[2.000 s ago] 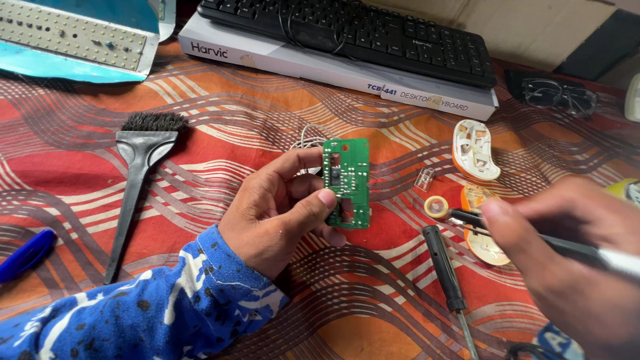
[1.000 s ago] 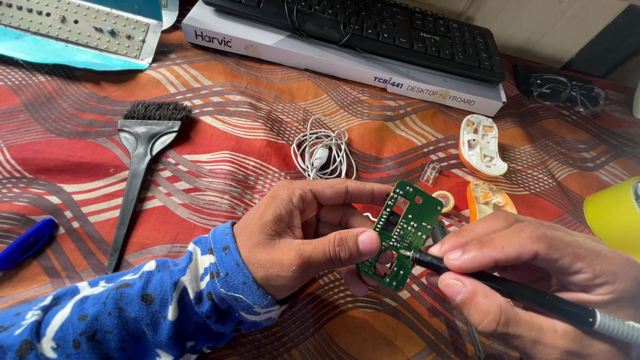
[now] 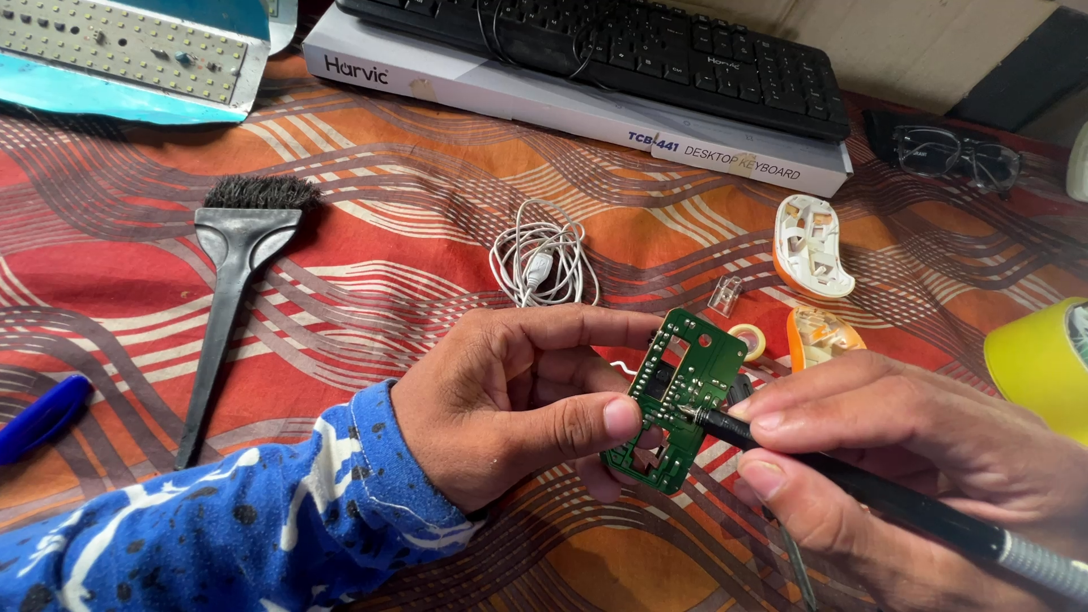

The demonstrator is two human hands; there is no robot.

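My left hand (image 3: 527, 408) pinches a small green circuit board (image 3: 710, 365) by its left edge, thumb on top and fingers behind. The board has solder joints and cut-out openings and is held tilted above the cloth. Between the thumb and fingers of my right hand (image 3: 884, 459) is a black pen-shaped tool with a metal tip (image 3: 816, 467), probably a soldering iron. Its tip rests on or just over the middle of the board. A coiled white USB cable (image 3: 544, 263) lies behind my left hand. A screwdriver (image 3: 790, 552) is partly hidden under my right hand.
On the patterned cloth lie a black brush (image 3: 221, 289), a blue pen cap (image 3: 42, 416), orange-and-white plastic shells (image 3: 812, 251), a small clear plastic part (image 3: 725, 295) and a yellow tape roll (image 3: 1033, 365). Behind are a keyboard (image 3: 680, 59) on its box, eyeglasses (image 3: 956, 157) and an LED panel (image 3: 127, 51).
Two seconds ago the black tool's tip was at the small cream ring beside the shells; my right hand has since brought it left to the board. The board has turned and tilted in my left hand.
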